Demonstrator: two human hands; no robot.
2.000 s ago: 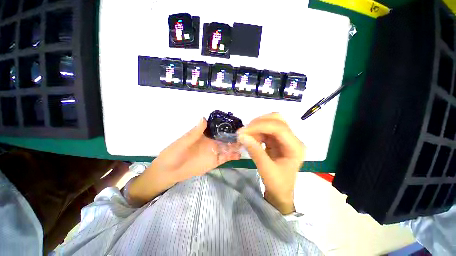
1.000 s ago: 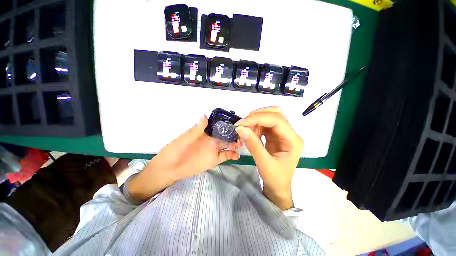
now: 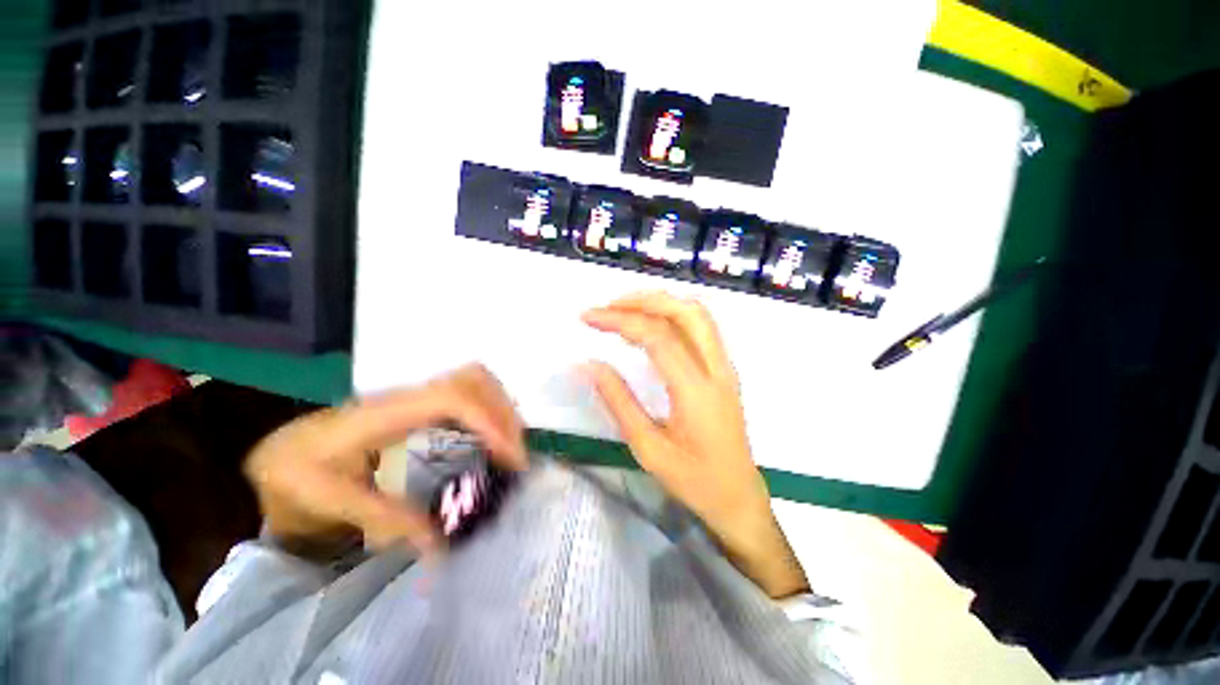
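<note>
My left hand (image 3: 388, 462) is blurred and holds a dark smartwatch unit (image 3: 468, 498) low in front of my smock, its screen showing pinkish marks. My right hand (image 3: 676, 395) is over the front part of the white mat (image 3: 415, 315), fingers spread and curved, with no watch in it. A faint whitish patch shows between its thumb and fingers; I cannot tell whether it is film. Several lit watches (image 3: 665, 232) stand in a row on the long black strip (image 3: 483, 202). Above them, two lit watches (image 3: 579, 105) sit on small black squares, beside a bare black square (image 3: 744, 139).
A black pen (image 3: 937, 325) lies right of the row. A black compartment tray (image 3: 325, 187) with shiny dark pieces stands left. Stacked black trays (image 3: 1044, 442) stand right. Yellow tape (image 3: 1030, 56) runs at the upper right. A neighbour's sleeve (image 3: 80, 535) shows lower left.
My left hand has moved down and left with the watch, whose face now shows pinkish marks. My right hand has come away from the watch and its fingers have spread. The view has shifted.
</note>
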